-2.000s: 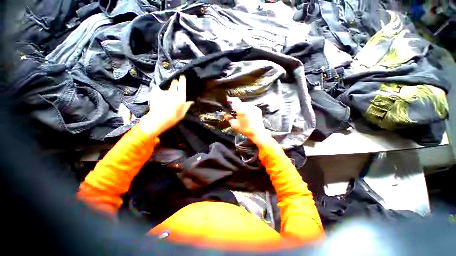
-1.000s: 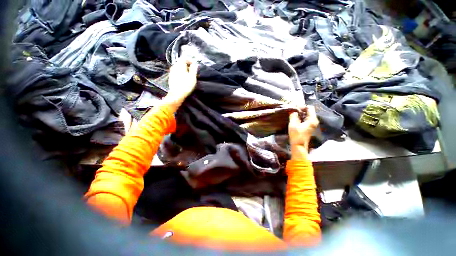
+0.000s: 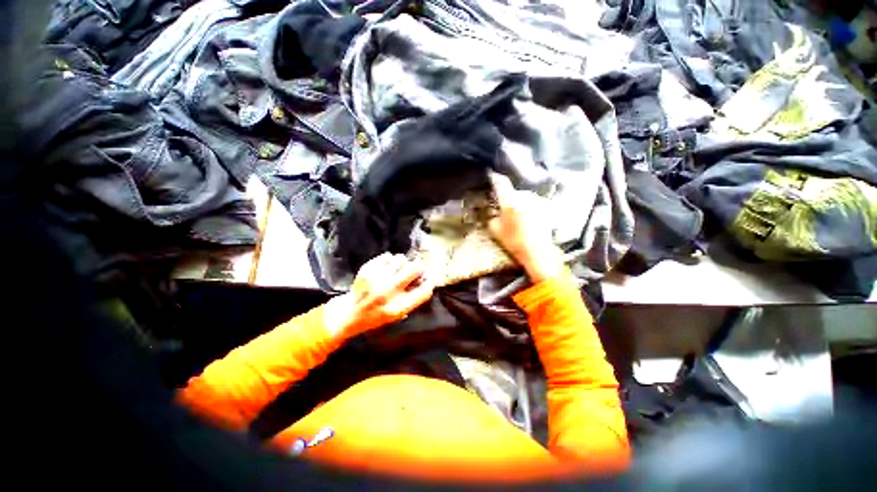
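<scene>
A washed grey and black denim jacket (image 3: pixel 567 135) lies opened in front of me, partly hanging over the table's front edge. A pale cream patch (image 3: pixel 462 245), like the wrong side of embroidery, shows inside it. My left hand (image 3: pixel 389 288) grips the cloth at the patch's lower left edge, fingers bent together. My right hand (image 3: pixel 519 226) lies on the patch's right side, fingers pointing up and in; its fingertips are blurred, and I cannot tell whether it holds cloth or a tool.
A pile of grey and black garments (image 3: pixel 144 183) covers the table's left and back. Dark cloth with yellow-green embroidery (image 3: pixel 808 216) lies at right. The white table edge (image 3: pixel 712 283) shows at front right. Dark cloth lies below it.
My left hand has moved down from the jacket's upper left to the pale patch. My right hand has left the jacket's right edge and moved inward. The cream patch is now exposed.
</scene>
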